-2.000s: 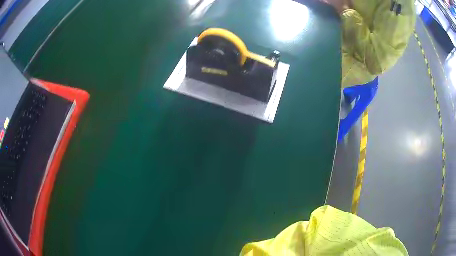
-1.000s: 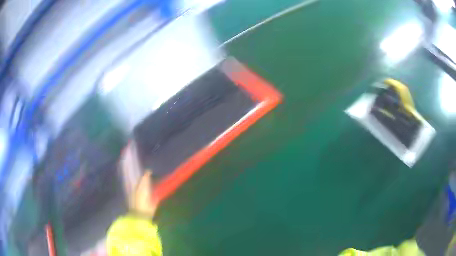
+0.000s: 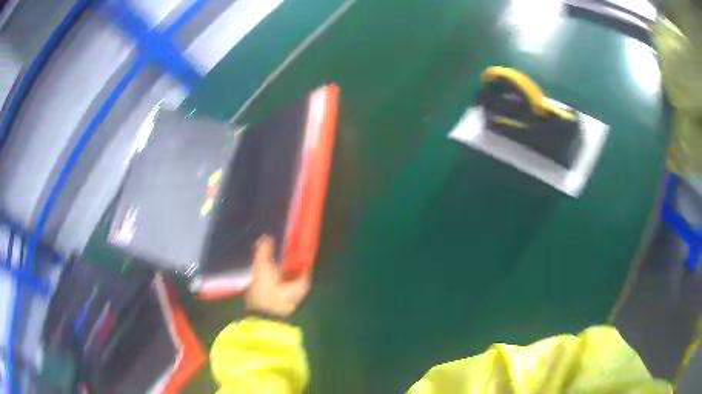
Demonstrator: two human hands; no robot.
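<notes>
An open dark laptop (image 3: 258, 177) lies at left centre, with a grey screen showing small yellow and red marks. A red pad (image 3: 314, 185) with a white layer shows under its front edge. My left hand (image 3: 277, 288) is at the near corner, thumb over the palm rest edge and fingers at the red pad; the fingers beneath are hidden. A dark band shows at the wrist. My right hand is out of view; only its yellow sleeve shows at the bottom. The picture is blurred.
A second open laptop (image 3: 135, 350) on a red pad is at lower left. A black tape dispenser with yellow tape (image 3: 531, 127) stands on a white sheet (image 3: 573, 181) on the green table. A person's yellow sleeve (image 3: 685, 92) and a blue stool (image 3: 681, 219) are at right.
The view has swung left, bringing the laptops and my left hand into view. Over the last second, the nearer laptop and pad have turned relative to the dispenser, with my left hand at their corner.
</notes>
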